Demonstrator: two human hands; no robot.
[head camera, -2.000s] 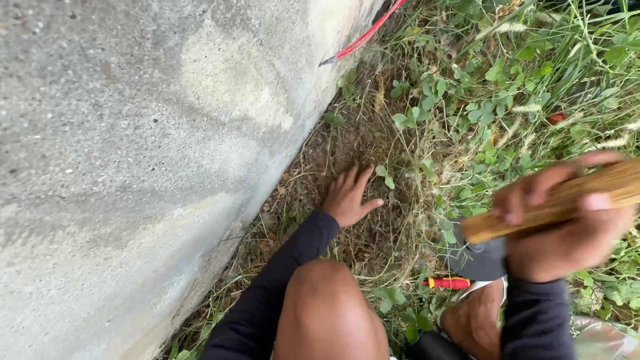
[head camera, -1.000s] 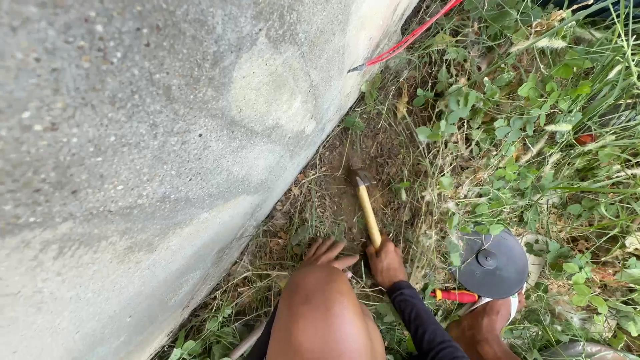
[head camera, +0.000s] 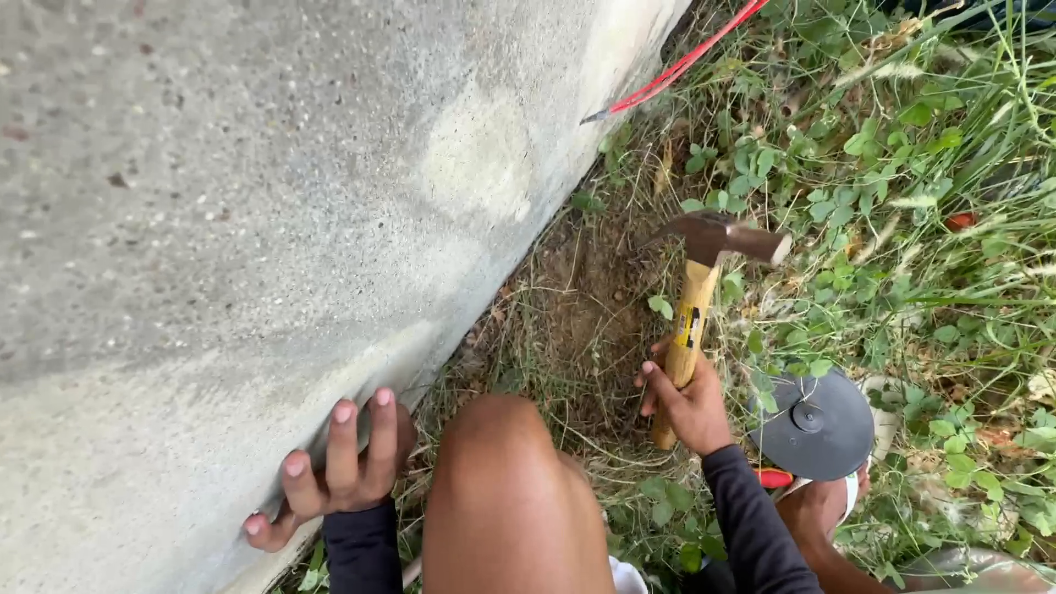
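A claw hammer (head camera: 697, 305) with a wooden handle and a rusty brown head is held in my right hand (head camera: 689, 400), its head pointing away from me over the soil beside the wall. The handle bears a yellow label with writing. My left hand (head camera: 338, 470) is raised at the foot of the concrete wall (head camera: 247, 247), fingers spread, holding nothing; whether it touches the wall I cannot tell. My bent knee (head camera: 499, 445) is between the two hands. Just past the knee lies a patch of bare brown soil (head camera: 598, 305) with dry grass around it.
Red wires (head camera: 693, 58) with a dark tip extend past the wall's edge at the top. A dark grey round disc (head camera: 813, 425) lies by my foot, with a red and yellow tool handle (head camera: 774, 478) partly under it. Grass and leafy weeds (head camera: 907, 247) cover the right side.
My left hand has moved from the ground left to the wall. In my right hand, the hammer came down to the soil one second ago and is now lifted, its head turned sideways.
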